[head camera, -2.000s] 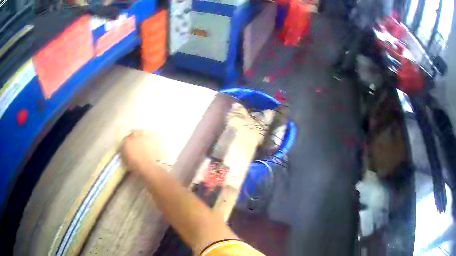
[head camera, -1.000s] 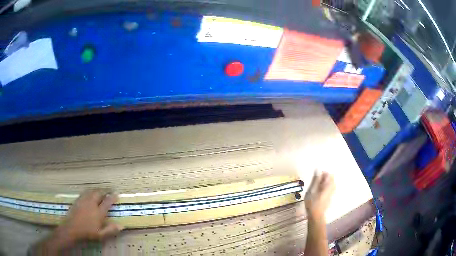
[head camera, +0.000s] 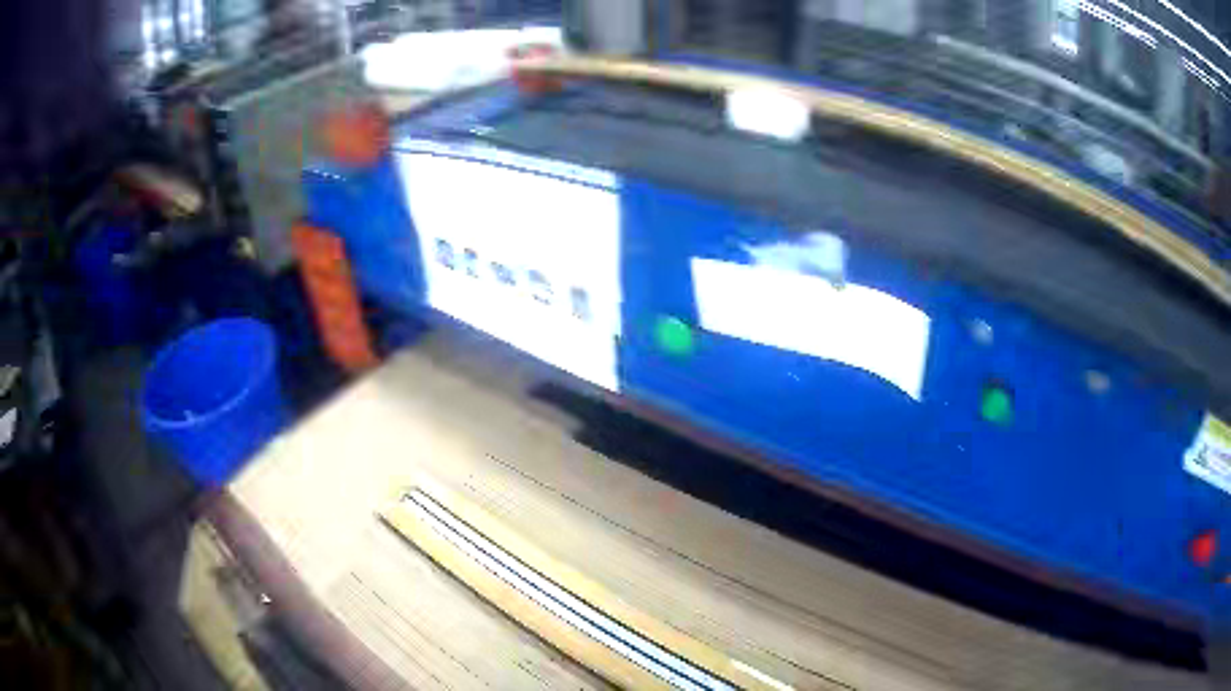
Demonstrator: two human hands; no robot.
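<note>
The cutting die point(head camera: 540, 594), a long yellow-tan board with a pale channel and dark lines along it, lies on the beige backing sheet point(head camera: 358, 452). Its left end shows and its right part runs out at the bottom edge. A long stack of black strips point(head camera: 864, 540) lies on the sheet along the foot of the blue press head. Cut lines mark the sheet. Neither of my hands is in the picture. The frame is blurred.
The blue press head point(head camera: 810, 365) spans the back, with green and red buttons and white notices. A blue tub point(head camera: 216, 392) stands beyond the bed's left corner. A reddish-brown pad edge point(head camera: 290, 594) and pale ledge point(head camera: 213, 607) run along the near left.
The view has swung from the right end of the press to its left end. Both hands, seen at the die one second ago, are out of the picture.
</note>
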